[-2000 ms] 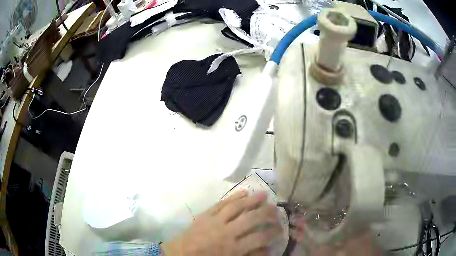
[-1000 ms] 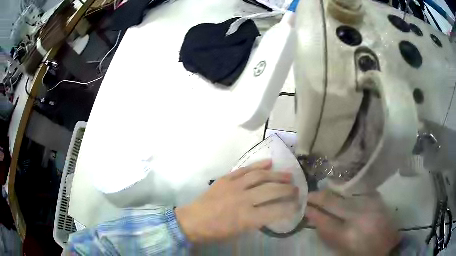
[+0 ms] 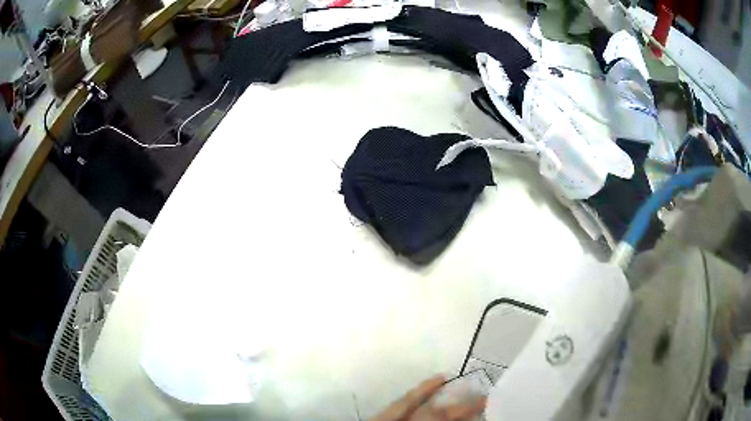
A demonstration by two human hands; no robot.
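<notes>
My left hand [image 3: 432,400] shows only as fingers at the bottom edge, lying on a white marked piece [image 3: 475,385] beside the machine's plate; its grip is cut off by the frame. My right hand is out of the picture. A dark ribbed heart-shaped cloth piece [image 3: 416,197] lies creased on the white table [image 3: 288,271], its point towards me. A thin white strip [image 3: 494,145] reaches over its upper right lobe. The cream sewing machine head [image 3: 671,329] is blurred and cut off at the lower right; its needle area is hidden.
A white rounded bar [image 3: 560,349] with a round logo stands beside the machine head, with a blue hose [image 3: 667,193] above it. Long dark panels [image 3: 449,37] and white bundled pieces [image 3: 576,140] lie at the far side. A white basket [image 3: 70,353] is at the left.
The view has swung up and to the right. The heart cloth appears larger and more central. My right hand has left the picture, and my left hand shows only at the bottom edge.
</notes>
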